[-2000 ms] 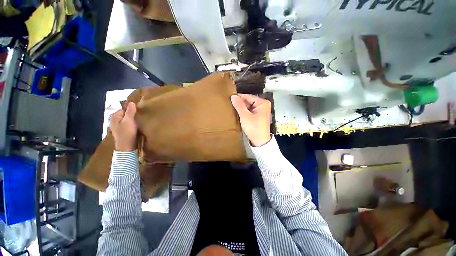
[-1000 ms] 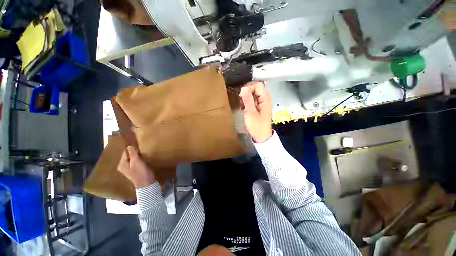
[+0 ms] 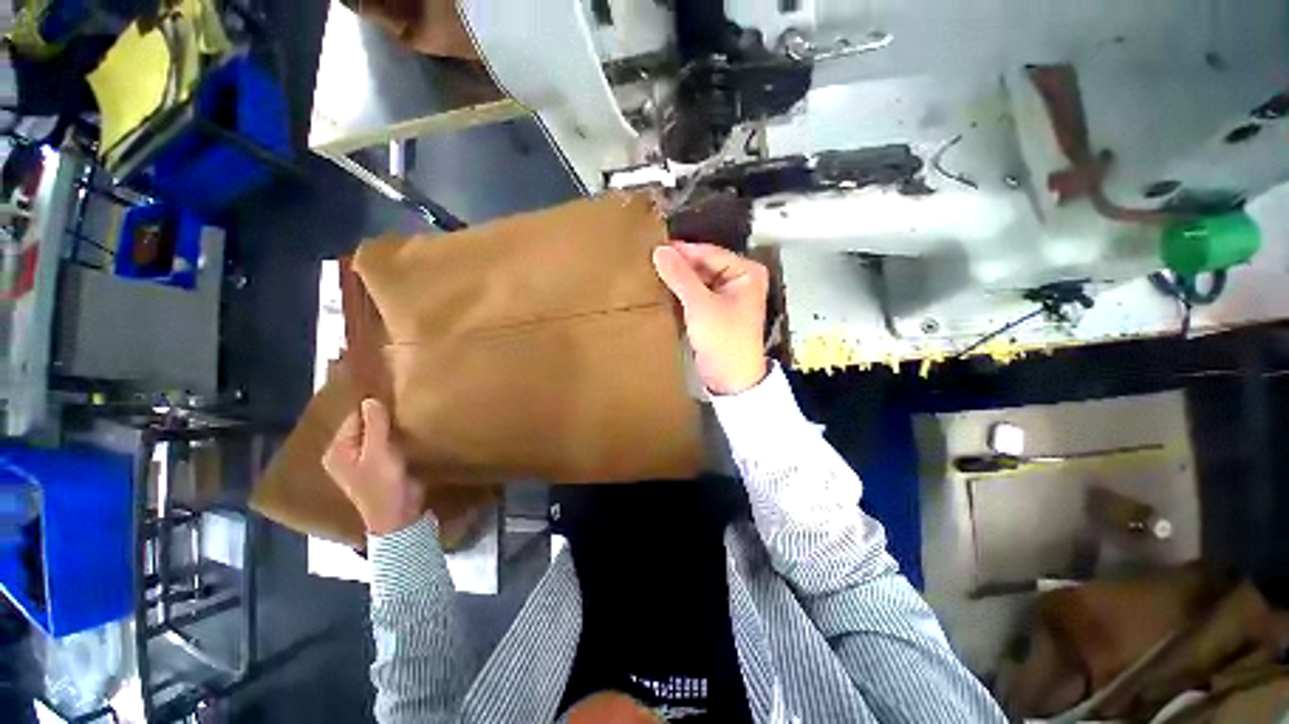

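A tan-brown leather panel (image 3: 523, 375) with a seam line across it lies in front of me. Its upper right corner is at the presser foot area (image 3: 693, 177) of the white sewing machine (image 3: 905, 269). My right hand (image 3: 718, 311) pinches the panel's right edge just below the needle area. My left hand (image 3: 375, 470) grips the panel's lower left edge. More brown material hangs behind the panel at the left. The contact under the presser foot is too blurred to tell.
A green round part (image 3: 1209, 243) is on the machine at the right. A pale tray (image 3: 1081, 488) and a heap of brown pieces (image 3: 1145, 637) lie lower right. Blue bins (image 3: 57, 545), a metal rack and a side stand (image 3: 410, 120) are at the left.
My left hand has moved down along the panel's left side since the first frame. My right hand, off the edge one second ago, is back on it. The panel lies flatter, its seam showing.
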